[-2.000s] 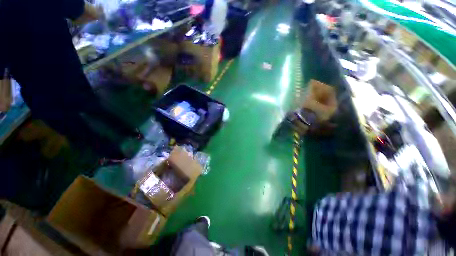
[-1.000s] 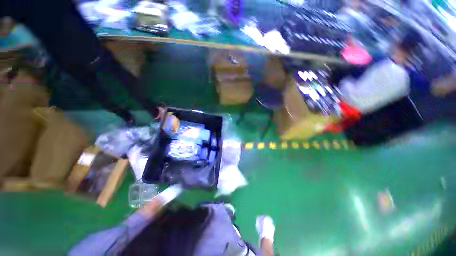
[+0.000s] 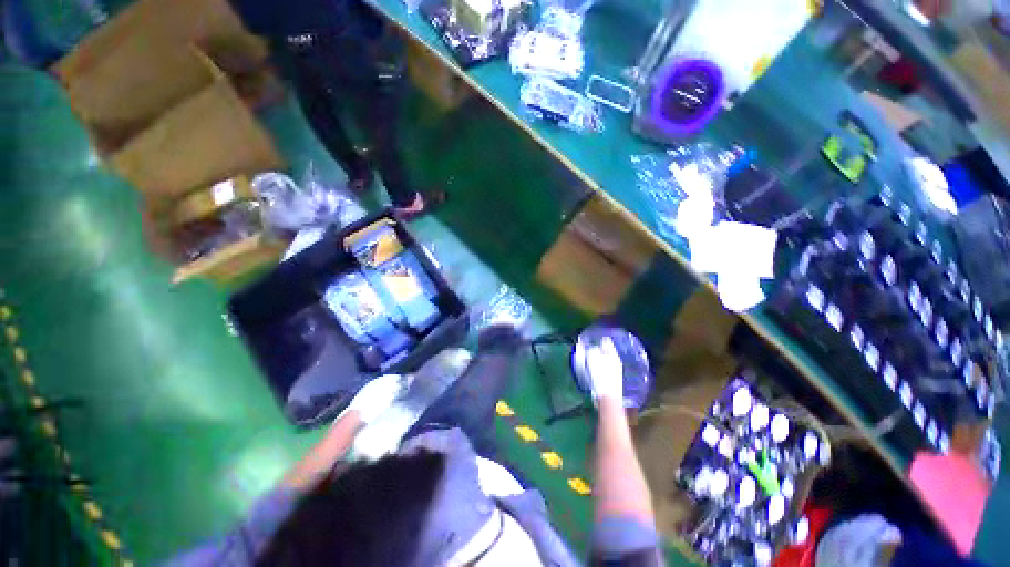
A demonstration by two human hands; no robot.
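A black crate [image 3: 269,316] stands on the floor in front of me, tilted in view. Packs with blue and orange [image 3: 382,290] lie in it, with dark glossy material beside them. My left hand [image 3: 380,397], in a white glove, is low by the crate's near edge; a blurred pale shape adjoins it, and whether it holds this I cannot tell. My right hand [image 3: 605,370], also white-gloved, is over or on the round top of a stool [image 3: 635,362]; its grip is unclear.
Open cardboard boxes [image 3: 199,138] and clear plastic stand behind the crate. A person in dark clothes [image 3: 349,83] stands beside the green bench [image 3: 631,183]. On the bench are a purple ring [image 3: 688,98] and black units. A box of white-topped units [image 3: 748,465] stands right.
The view has turned, bringing the bench across the right. My right hand has moved from over the floor to the stool. My left hand remains near the crate.
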